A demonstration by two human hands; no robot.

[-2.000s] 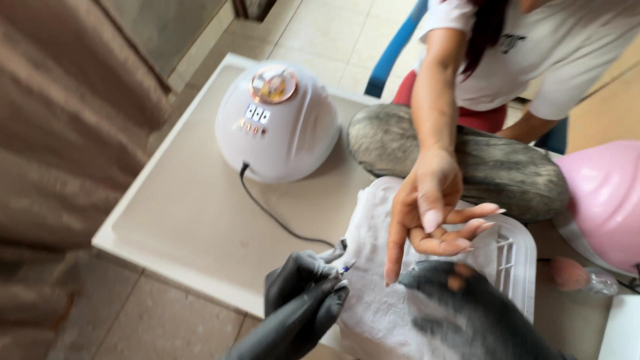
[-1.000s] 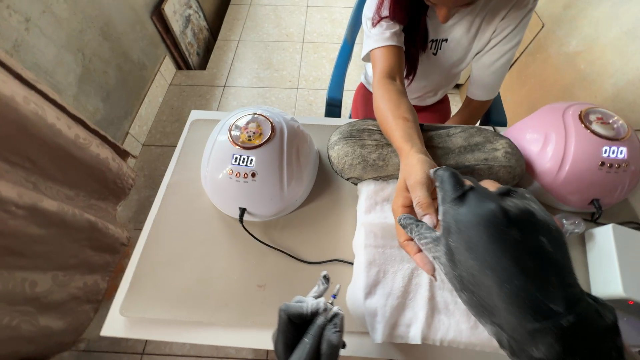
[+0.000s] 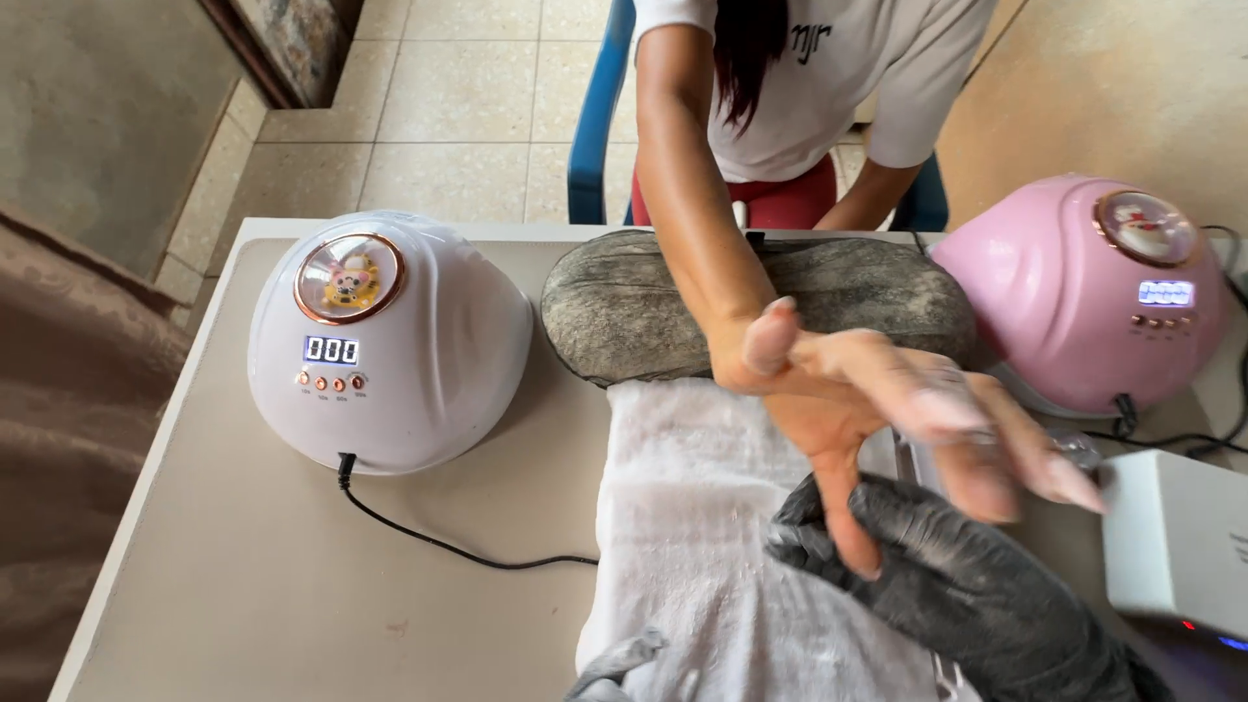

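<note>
Black gloves cover both of my hands. My right hand has its fingers around a finger of the seated person's hand, above a white towel. That hand is spread, with long pale nails, and partly blurred. Its forearm crosses a grey padded armrest. At the bottom edge, only dusty fingertips of my left hand show over the towel's lower left; the rest of it and anything it holds are out of view.
A white nail lamp with a lit display stands at left, its black cable running to the towel. At right are a pink nail lamp and a white box. The person sits on a blue chair across the table.
The person's hand has turned and spread its fingers. My right hand has moved from on top of that hand to one of its fingers. My left hand has mostly left the view.
</note>
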